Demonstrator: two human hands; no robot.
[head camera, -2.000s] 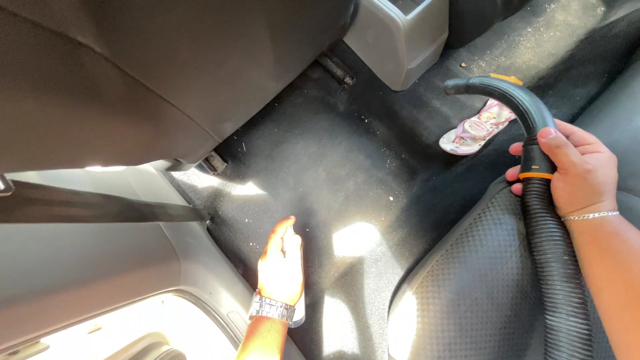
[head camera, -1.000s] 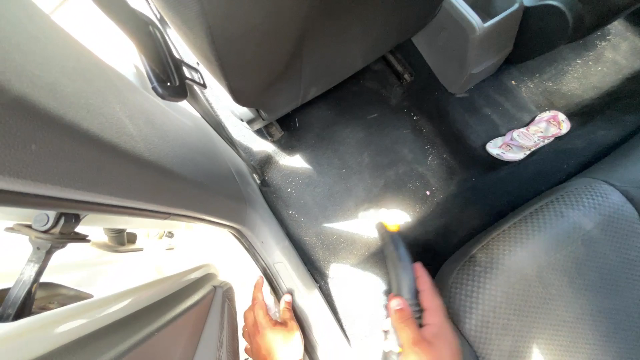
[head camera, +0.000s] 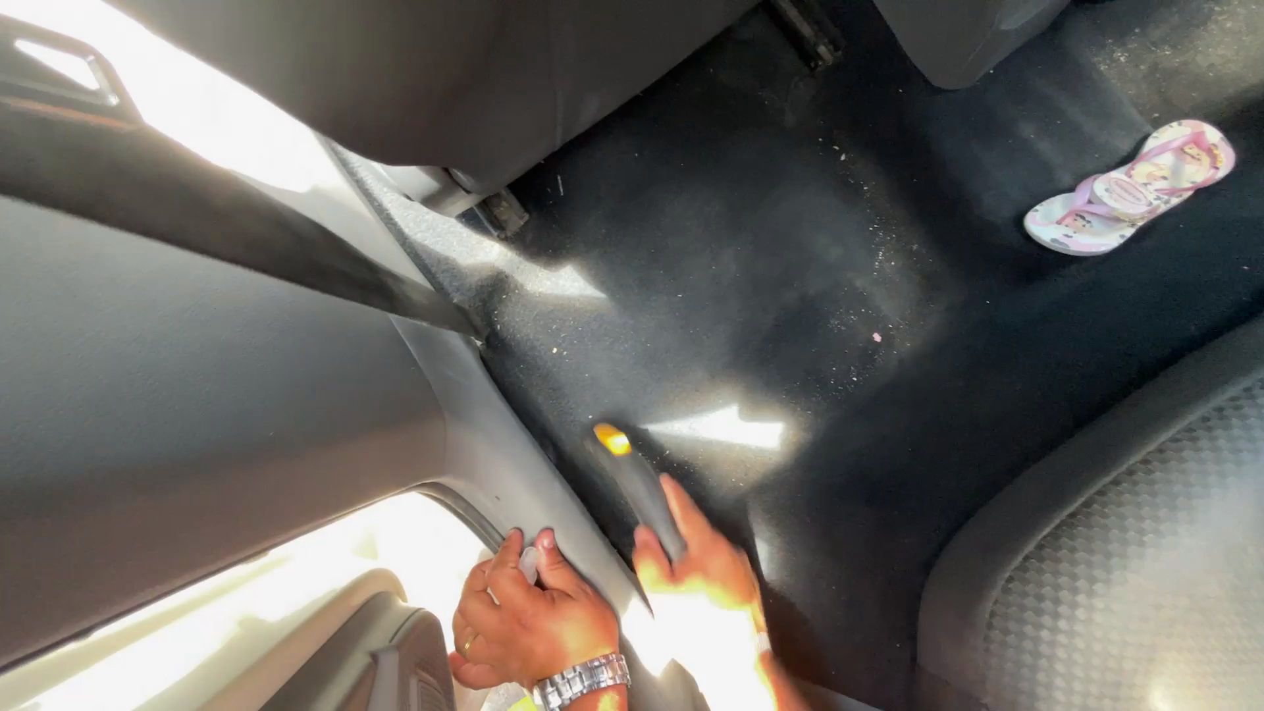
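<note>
My right hand (head camera: 696, 573), in bright sunlight, grips the dark curved vacuum hose handle (head camera: 647, 499) over the carpet at the door side. Its orange-marked tip (head camera: 613, 439) is close to the black floor carpet (head camera: 731, 247); whether it touches is unclear. Just left of it, my left hand (head camera: 538, 617), with a ring and a metal watch, is at the grey door sill (head camera: 523, 474). A small pale object (head camera: 530, 565) shows between its thumb and index finger. Light crumbs and a pink bit (head camera: 877, 338) lie on the carpet. The hose is hidden.
A child's patterned flip-flop (head camera: 1131, 193) with pink straps lies on the carpet at upper right. The front seat (head camera: 444, 79) overhangs the floor, with a seat rail (head camera: 805, 35) beneath. A textured rear seat (head camera: 1136, 573) is at lower right. A seat belt (head camera: 227, 217) crosses at left.
My right hand has brought the vacuum handle from above the rear seat down to the carpet by the sill. My left hand was over the carpet two seconds ago and is now at the sill.
</note>
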